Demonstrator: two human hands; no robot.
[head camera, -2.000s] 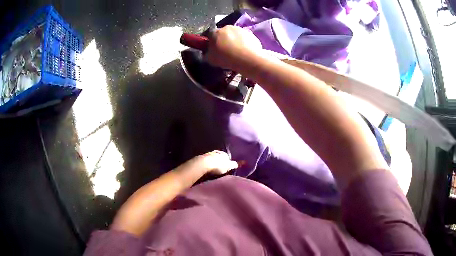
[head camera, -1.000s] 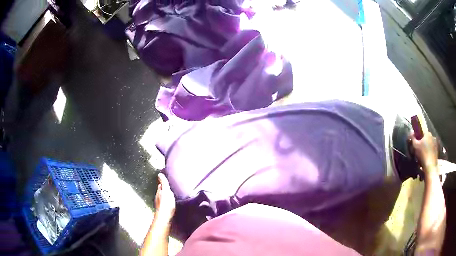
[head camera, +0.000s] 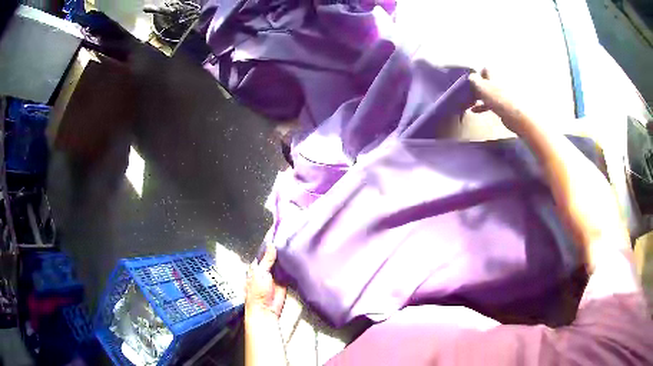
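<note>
A purple garment (head camera: 458, 214) lies over the board in front of me, with soft folds and sun glare on it. My right hand (head camera: 487, 96) is at the far side and pinches a raised edge of the purple cloth. My left hand (head camera: 266, 289) is at the garment's near left edge, its fingertips against the cloth; whether it grips is hard to tell. The steam iron (head camera: 639, 154) stands at the far right, cut off by the picture's edge, with no hand on it.
A crumpled purple garment pile (head camera: 286, 64) lies beyond the board. A blue plastic crate (head camera: 179, 293) with pale contents is on the floor at lower left. Another blue crate (head camera: 28, 136) and a pale box (head camera: 36, 53) are at the left. A sunlit white surface (head camera: 494, 36) is at the back.
My right hand has let go of the iron and moved left and away from me onto the cloth. The flat garment is now lifted into folds. The view has shifted.
</note>
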